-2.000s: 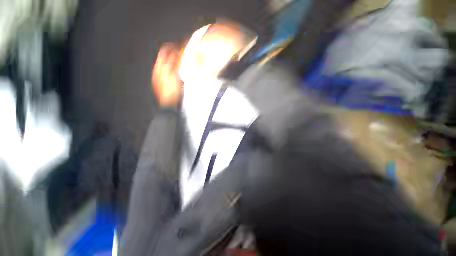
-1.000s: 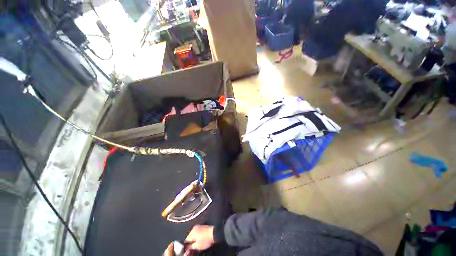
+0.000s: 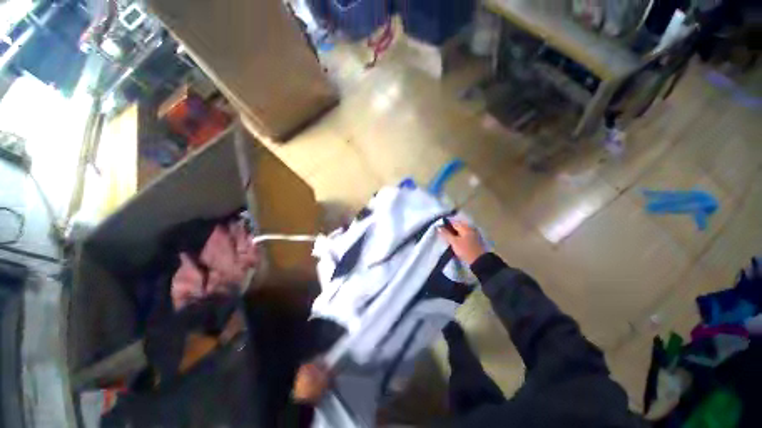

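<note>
White-and-black panels point(image 3: 393, 251) lie in a loose heap in the lower middle, with folds running towards me. My right hand point(image 3: 468, 242) is shut on the far right edge of the cloth, thumb and fingers pinching it. My left hand point(image 3: 311, 383) is blurred at the near left edge of the cloth; it looks closed on that edge, its fingers partly hidden. A small piece of blue crate point(image 3: 408, 182) shows at the far side of the heap; the cloth hides the rest.
An open grey box point(image 3: 150, 196) with pink cloth point(image 3: 215, 263) and dark cloth stands at left. A tall brown carton point(image 3: 259, 63) is behind it. A wooden-edged table point(image 3: 576, 46) stands at upper right. Blue strips point(image 3: 681, 203) lie on the floor. Coloured cloth point(image 3: 723, 322) is at right.
The view has swung right and closer to the panel heap; the iron has left the picture. My right hand has moved from the black table to the panels, and my left hand is now beside them.
</note>
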